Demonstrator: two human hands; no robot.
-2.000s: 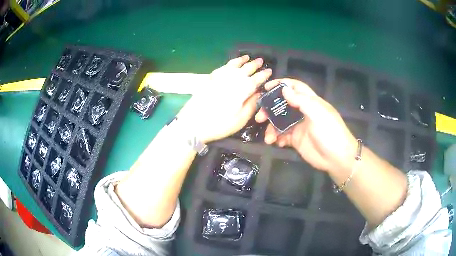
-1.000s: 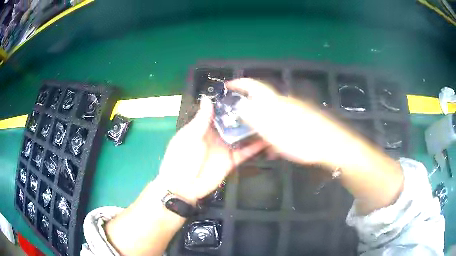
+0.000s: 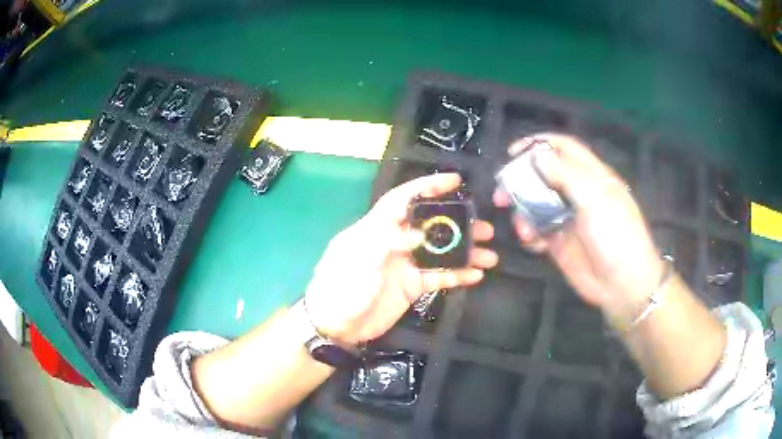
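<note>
My left hand (image 3: pixel 377 266) holds a black smartwatch unit (image 3: pixel 442 233) face up, its screen showing a ring-shaped dial. My right hand (image 3: pixel 592 223) holds a second smartwatch unit (image 3: pixel 536 189) at its right, tilted, its face pale and blurred. Both hands are above the large dark foam tray (image 3: pixel 533 336). A wrapped unit (image 3: pixel 446 122) lies in its top left pocket, and another wrapped unit (image 3: pixel 386 378) lies in a pocket near my left wrist. My left hand and forearm hide part of the tray.
A black foam tray (image 3: pixel 190 212) at the left has pockets filled with wrapped units. A loose wrapped unit (image 3: pixel 261 165) lies on the green mat (image 3: pixel 249 257) between the trays. Yellow tape (image 3: pixel 326 137) crosses the mat. A red object (image 3: pixel 56 356) shows at the lower left.
A second ago the hands were together around a unit at the tray's upper left. Now they are apart, each holding a unit. The left hand's unit shows a ring dial. The view has shifted.
</note>
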